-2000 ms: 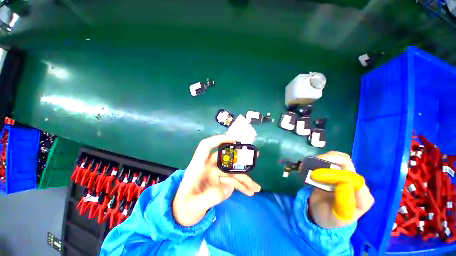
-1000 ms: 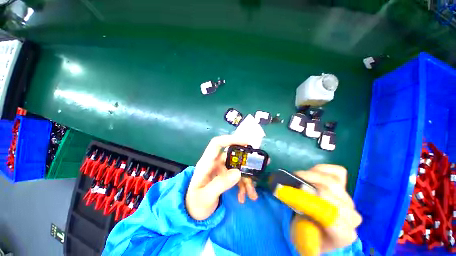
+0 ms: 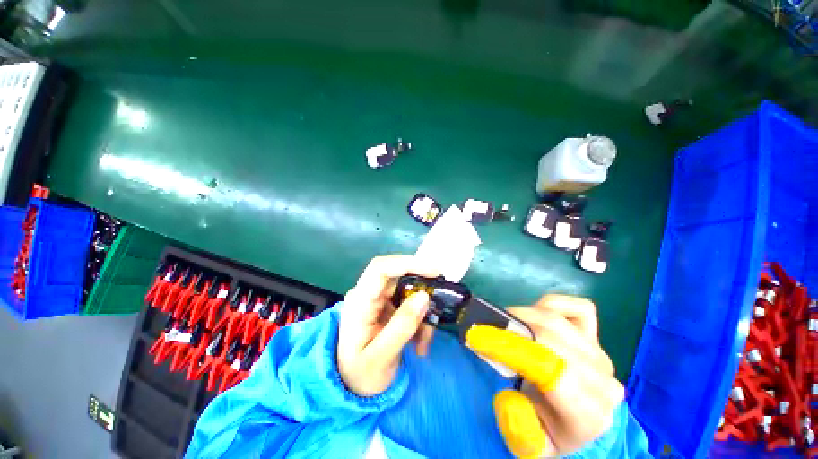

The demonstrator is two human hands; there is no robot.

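My left hand (image 3: 381, 327), bare, holds a small black housing (image 3: 433, 301) with gold parts showing inside, its thumb on the near edge. My right hand (image 3: 561, 372), with yellow finger cots on two fingers, holds a dark display module (image 3: 493, 316) with a thin plate shape. The module's left end meets or overlaps the housing's right end; whether they are joined cannot be told. A white wipe (image 3: 450, 244) lies just beyond the housing.
Several small black-and-white modules (image 3: 566, 235) lie on the green bench (image 3: 269, 134) near a white bottle (image 3: 574, 166). A black tray (image 3: 148, 394) with red pieces is at left. A large blue bin (image 3: 700, 296) stands at right; a small blue bin (image 3: 61, 260) and green bin (image 3: 134, 273) at far left.
My right hand has brought the module left to the housing. The housing in my left hand has tilted, so less of its inside shows. The whole view has shifted slightly.
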